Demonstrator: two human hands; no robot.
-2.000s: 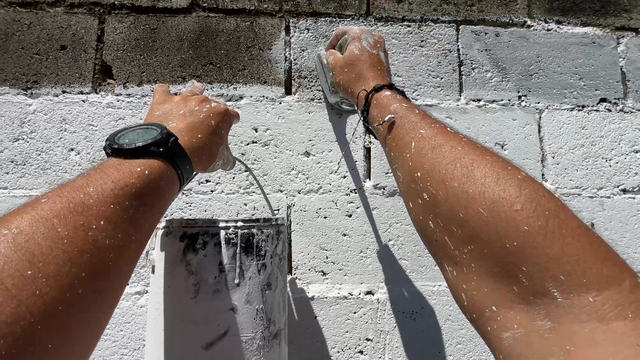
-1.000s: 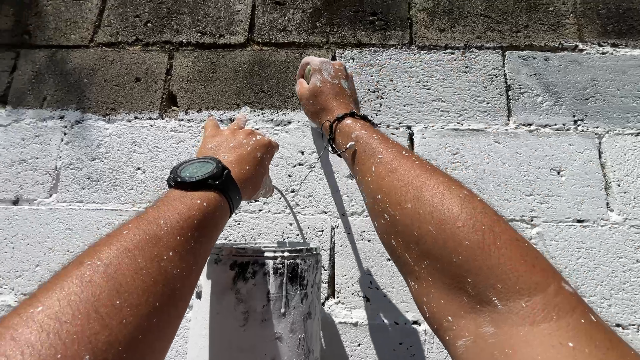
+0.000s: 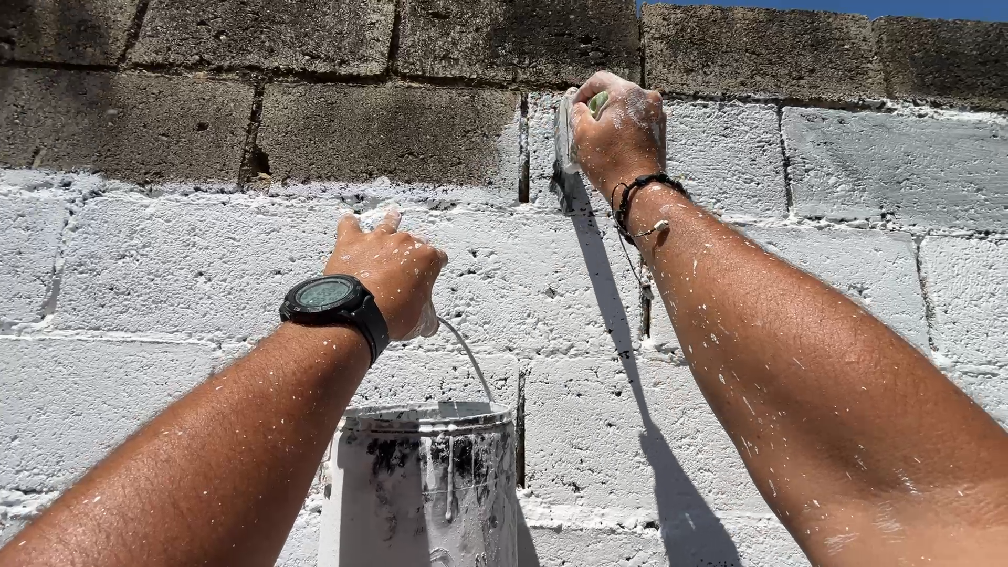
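Note:
My right hand [image 3: 622, 130], flecked with white paint, grips a paintbrush [image 3: 565, 142] against a white-coated block in the second row from the top. Only the green handle end and the pale, paint-covered side of the brush show. My left hand [image 3: 390, 276] holds the wire handle [image 3: 466, 354] of a paint-smeared bucket [image 3: 429, 488], which hangs below it in front of the wall; part of the grip is hidden by the hand. White paint covers the lower rows of the concrete block wall [image 3: 157, 268].
Bare grey-brown concrete blocks [image 3: 386, 134] lie above and left of the white area. Dark vertical joints [image 3: 523, 150] run between blocks. The wall's top edge and some blue sky show at upper right. Shadows of my right arm and the bucket fall on the wall.
The view has shifted. The brush, at the edge of the bare block a second ago, is now on the white block to the right of the joint. My left hand still holds the bucket.

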